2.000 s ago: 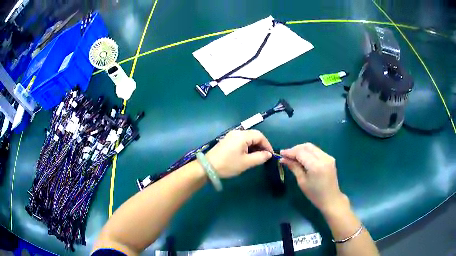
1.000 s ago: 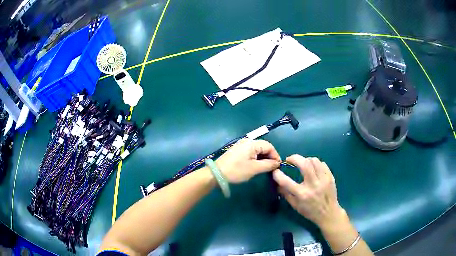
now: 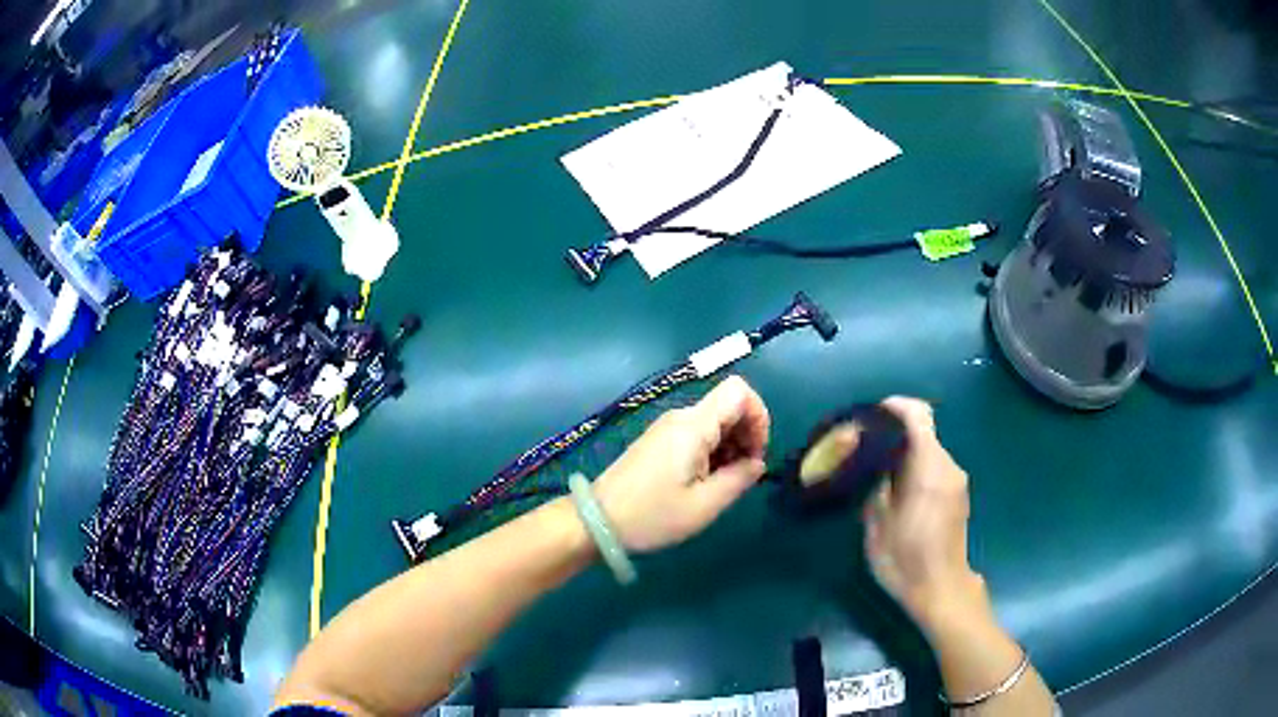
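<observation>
The wire harness [image 3: 589, 427] lies slantwise on the green bench, with a white label and dark connector at its upper right end and another connector at its lower left end. My left hand [image 3: 697, 469], fingers pinched, holds a thin dark harness branch [image 3: 775, 478] whose rest is hidden by the fingers. My right hand [image 3: 918, 511] holds the roll of black tape [image 3: 841, 460], slightly blurred, with its pale core showing. The roll is close to the branch tip; whether tape joins them I cannot tell.
A black-covered sample harness [image 3: 729, 179] with a green tag lies partly on a white sheet [image 3: 631, 161]. A harness pile [image 3: 210, 462], blue bin [image 3: 196, 182] and small fan [image 3: 311, 151] are at left. A grey machine [image 3: 1079, 301] stands at right. A pale strip [image 3: 743, 703] lies at the near edge.
My right hand has turned and moved slightly right; the tape roll, mostly hidden below the hands before, is now raised and gripped in it. My left hand has shifted slightly left.
</observation>
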